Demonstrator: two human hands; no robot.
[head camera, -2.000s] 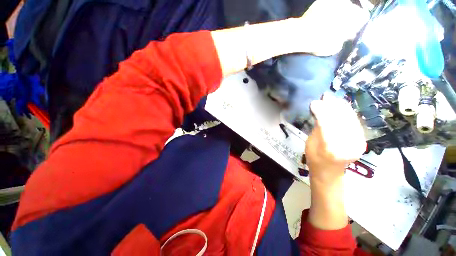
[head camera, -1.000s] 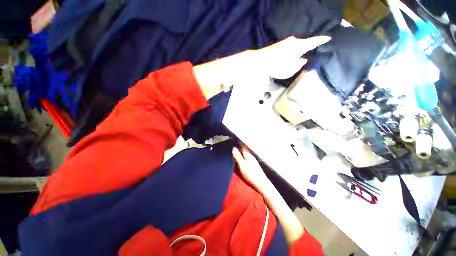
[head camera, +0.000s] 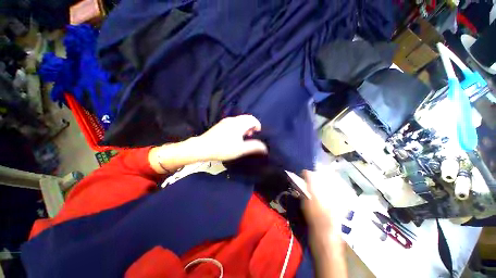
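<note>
A large heap of navy garment pieces (head camera: 217, 59) fills the top and middle left. My left hand (head camera: 236, 138) is at the heap's near edge, fingers curled on a navy piece (head camera: 288, 125). My right hand (head camera: 321, 198) is blurred at that piece's lower right edge, by the table's front edge; its grip cannot be told. The overlock machine (head camera: 413, 152) stands right of the hands. Black garment pieces (head camera: 391, 92) lie behind its needle area. Thread snips (head camera: 394, 231) with a red body lie on the white table (head camera: 364, 250).
A bright lamp with a light-blue part (head camera: 462, 114) hangs over the machine. A red crate (head camera: 84, 122) with royal-blue pieces (head camera: 76, 65) stands at far left. A dark strip (head camera: 444, 247) crosses the table at right. Small dark scraps (head camera: 348, 219) lie near the snips. A cardboard box (head camera: 416, 46) is behind.
My left hand has moved from the machine side to the navy heap and drawn a piece nearer. My right hand went down to the table's front edge, then up to this piece. The view has shifted left.
</note>
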